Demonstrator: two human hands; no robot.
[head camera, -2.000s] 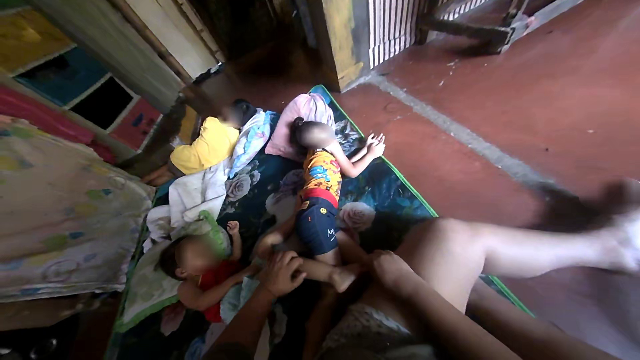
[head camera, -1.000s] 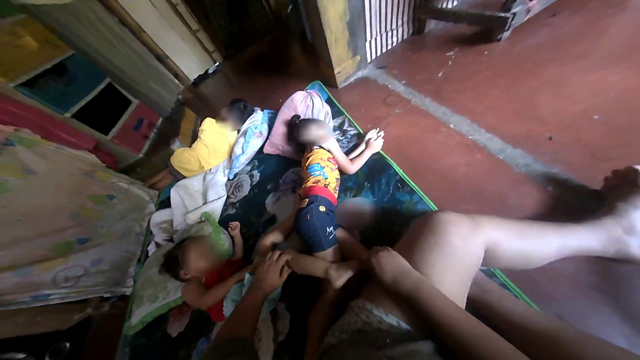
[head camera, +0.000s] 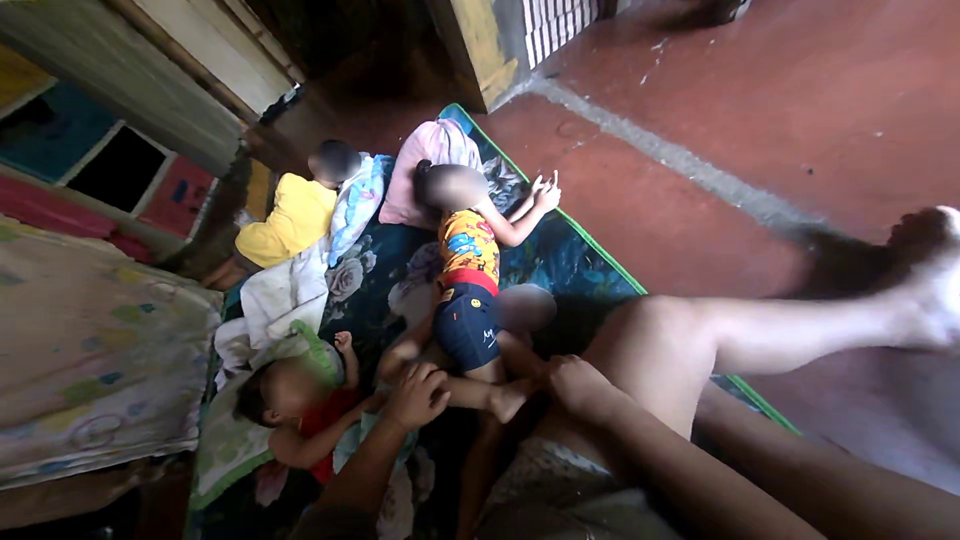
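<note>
My left hand (head camera: 416, 396) rests with bent fingers by the bare lower leg (head camera: 469, 391) of a person lying on a dark floral mat (head camera: 600, 262). Whether it grips the leg is unclear. Close to that person's foot (head camera: 510, 399), my right hand (head camera: 577, 384) is curled beside my bent knee, its fingertips and anything under them hidden. The person wears dark blue shorts (head camera: 463, 319) and a yellow patterned top (head camera: 469, 244), head near a pink pillow (head camera: 420, 157). A second person in a red top (head camera: 326, 424) lies left of my left hand, on a green-edged pillow (head camera: 229, 435).
A third person in yellow (head camera: 292, 217) lies at the mat's far left, near a blue patterned pillow (head camera: 360, 202) and white cloth (head camera: 281, 296). A patterned cloth (head camera: 97, 345) hangs at left. Beyond the mat are a post (head camera: 487, 52) and red floor (head camera: 750, 112).
My outstretched foot at the right has shifted upward in the view, and its toes now show. Both hands stay near the same person's legs. The view has tilted slightly downward.
</note>
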